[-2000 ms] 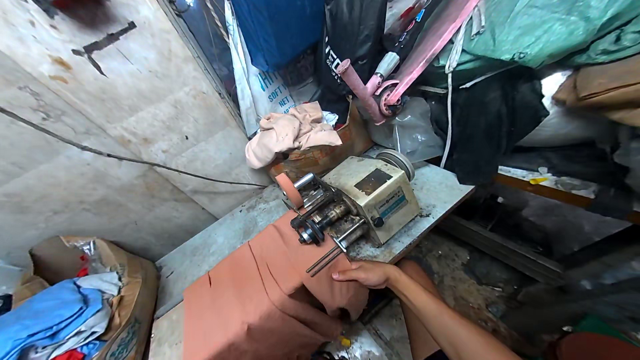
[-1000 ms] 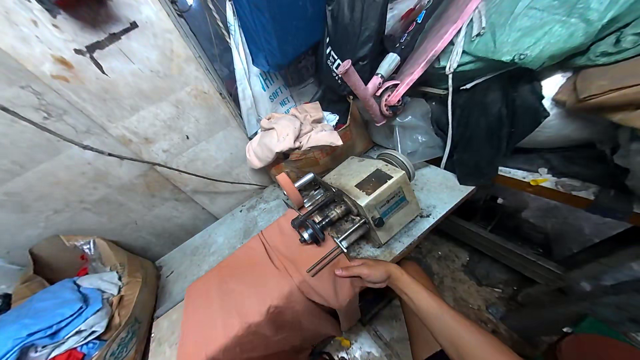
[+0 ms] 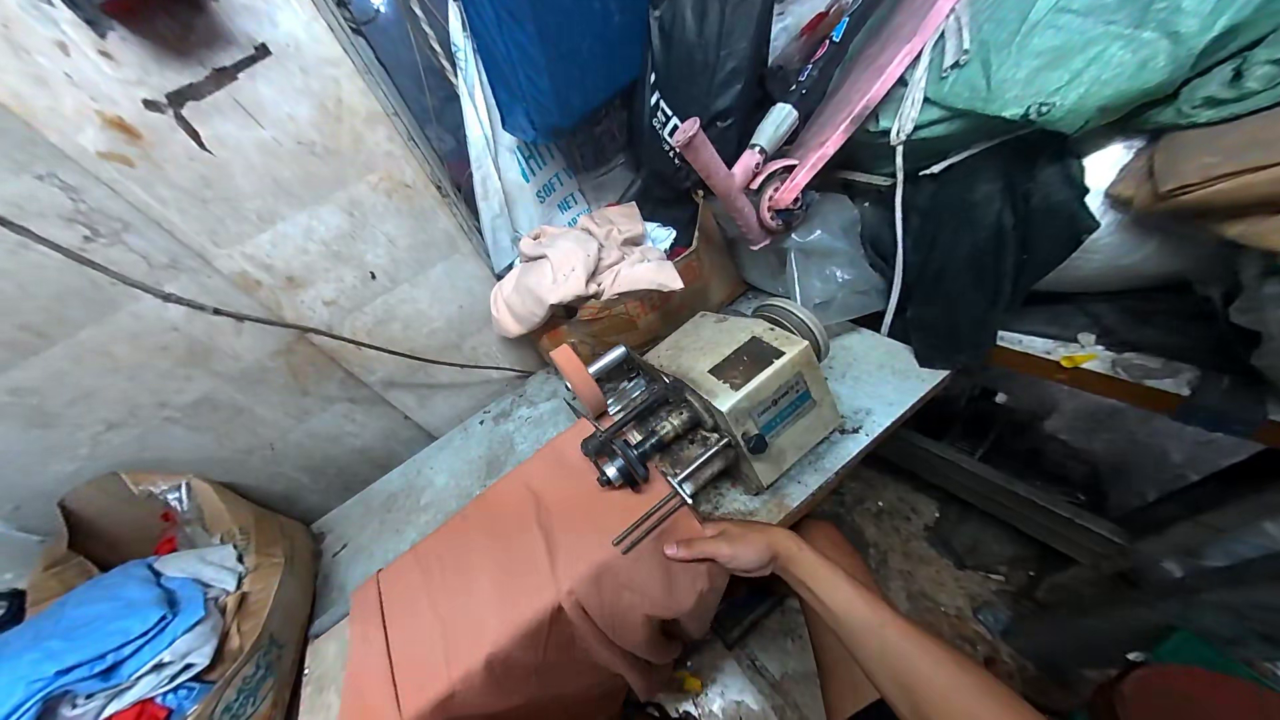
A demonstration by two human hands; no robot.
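Observation:
My right hand (image 3: 735,546) comes in from the lower right and grips the edge of a salmon-coloured fabric (image 3: 500,590), thumb on top, beside two thin metal guide rods (image 3: 648,522). The fabric lies over the table and runs up under the rollers of a cream fabric strip-cutting machine (image 3: 765,395), which has a handwheel at its back. A narrow roll of the same-coloured strip (image 3: 578,380) sits upright on the machine's left side. My left hand is not in view.
The machine stands on a worn, light-topped table (image 3: 440,470). Behind it is a cardboard box (image 3: 640,315) with pale pink cloth (image 3: 585,262), near a pink scooter (image 3: 740,185). Another box (image 3: 275,590) with blue and grey cloth is at left. A cable (image 3: 250,320) hangs along the wall.
The fabric has shifted on the table, and its folds and creases lie differently. My right hand stays near the guide rods, still gripping the fabric's edge.

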